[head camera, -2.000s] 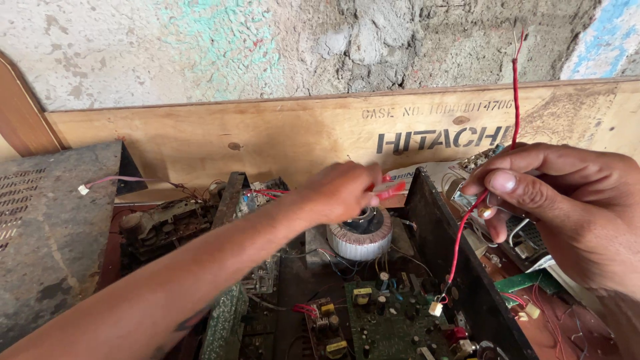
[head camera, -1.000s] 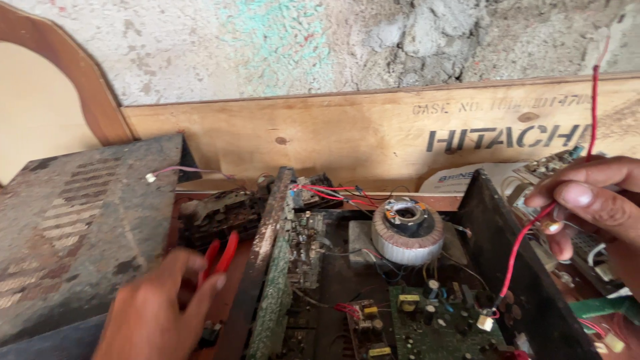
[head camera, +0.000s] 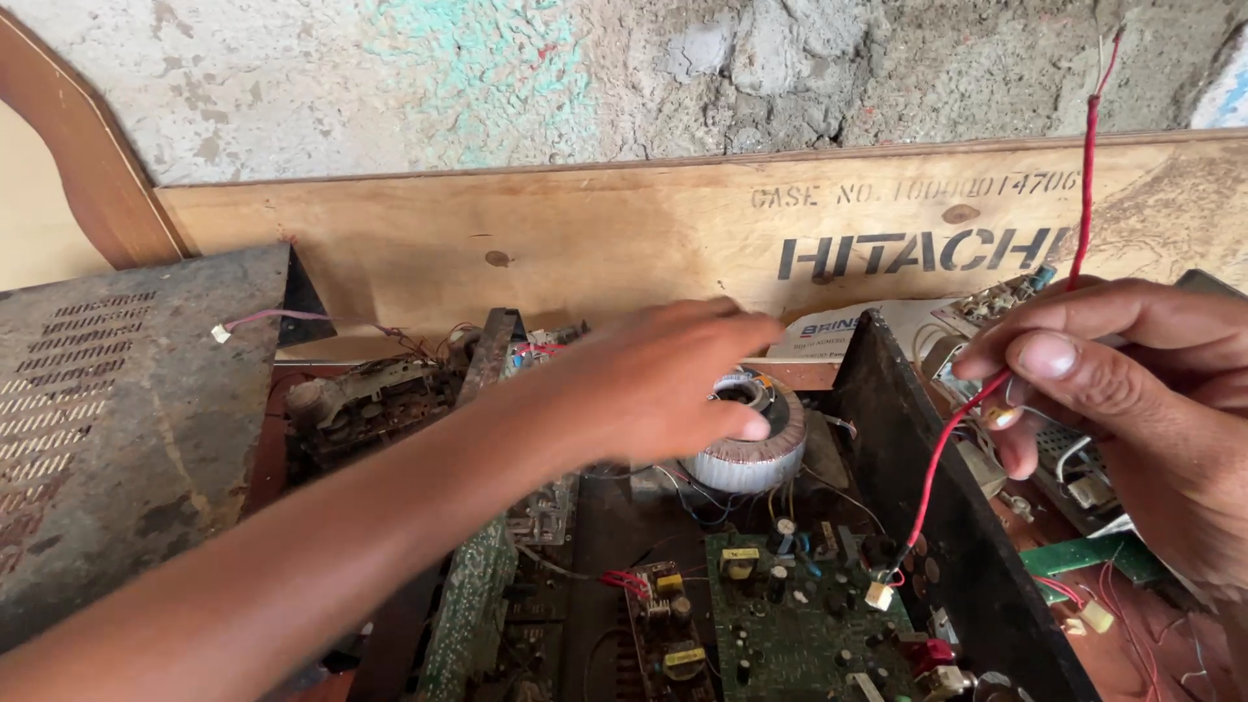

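Note:
My right hand (head camera: 1121, 390) pinches a red sleeved cable (head camera: 938, 478) between thumb and fingers. Bare thin wires stick up at its top end, and a small white connector (head camera: 878, 595) hangs at its lower end over a green circuit board (head camera: 799, 624). My left hand (head camera: 682, 380), blurred, reaches over the open metal chassis (head camera: 907, 439) with its fingers spread and nothing seen in it. Its thumb is over the toroidal transformer (head camera: 749, 458); touching or not, I cannot tell. A smaller board (head camera: 673, 634) with yellow parts lies left of the green one.
A rusty vented metal cover (head camera: 175, 390) lies at left, a white connector (head camera: 221, 333) on its wire over it. Beside it sits a dirty mechanism (head camera: 370, 400). A wooden plank (head camera: 585, 234) stands along the wall. Another board (head camera: 1092, 556) and loose wires lie at right.
The red-handled tool seen in my left hand one second ago no longer shows there. My left hand has moved from the left side to above the transformer. My right hand keeps hold of the red cable.

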